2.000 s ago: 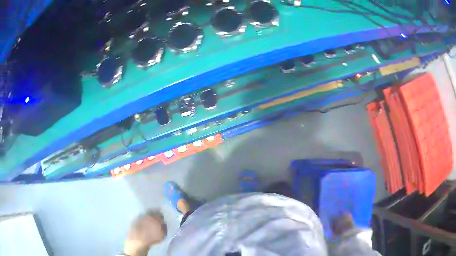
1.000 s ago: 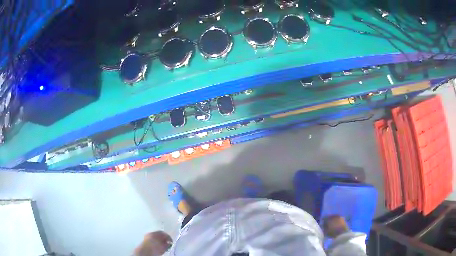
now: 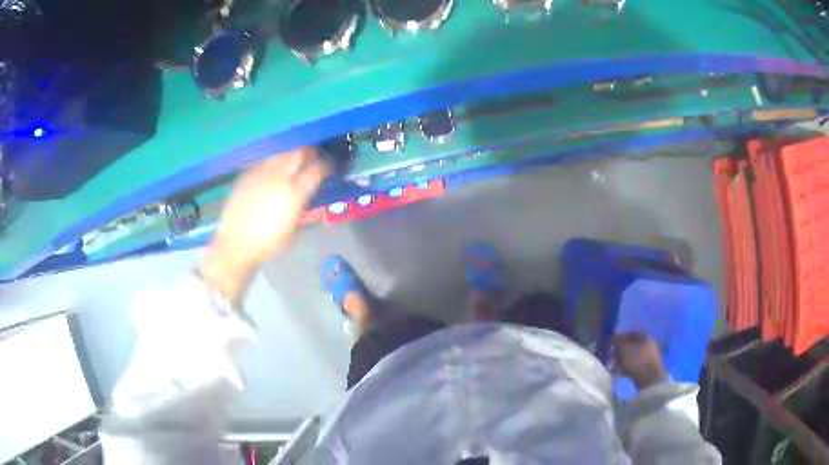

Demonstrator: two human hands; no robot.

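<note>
Several round smartwatches with dark faces and silver rims lie on the green mat of the upper blue shelf. Below, on the lower shelf, lie square smartwatches. One dark watch there is partly hidden by my left hand. That hand is blurred, its fingertips at the lower shelf's edge; whether they touch or grip the watch cannot be told. My right hand hangs low in front of the blue stool, small and blurred, its fingers curled; its contents cannot be told.
A red-orange tray of lit watches sits under the shelf. A black box with a blue light stands at upper left. Orange-red compartment trays stand upright at right beside the blue stool. A white panel is at lower left.
My left hand has risen from low by my body to the lower shelf's edge, with its white sleeve now showing. My right hand stays low. The view has shifted, so the upper watches sit higher.
</note>
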